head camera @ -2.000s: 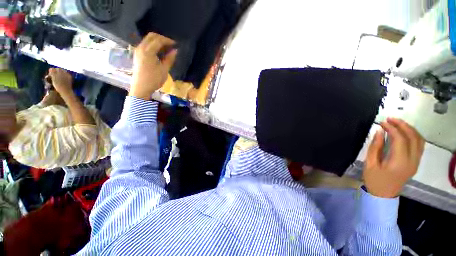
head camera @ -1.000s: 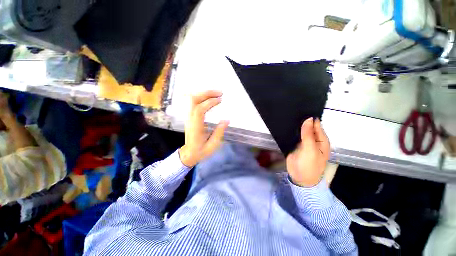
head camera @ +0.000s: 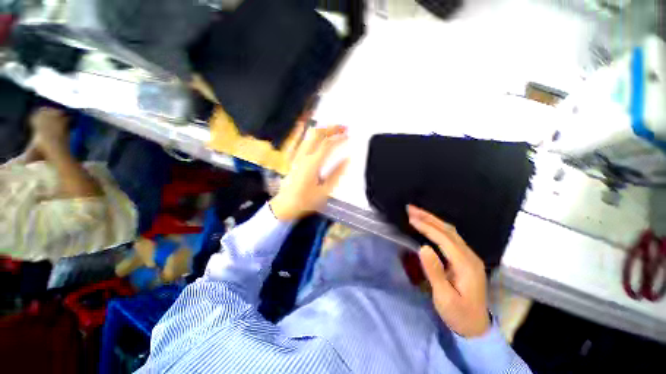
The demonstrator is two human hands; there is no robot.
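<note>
A black cut piece (head camera: 453, 179) lies flat on the white table in front of me, its right edge frayed. My right hand (head camera: 453, 274) rests on its lower part, fingers spread. My left hand (head camera: 310, 172) is left of the piece, empty, fingers apart, at the table's front edge. The white sewing machine (head camera: 610, 117) with blue trim stands to the right; its presser foot (head camera: 612, 193) is right of the piece, not touching it.
A pile of black pieces (head camera: 266, 69) lies on yellow-brown card (head camera: 245, 150) at the left. Red-handled scissors (head camera: 644, 266) lie at the right. A grey motor housing (head camera: 150, 33) is at the upper left. Another person's arm (head camera: 66, 161) is at the far left.
The black piece, folded to a triangle a second ago, now lies spread out flat. My right hand has released its grip and lies on it. The view has shifted.
</note>
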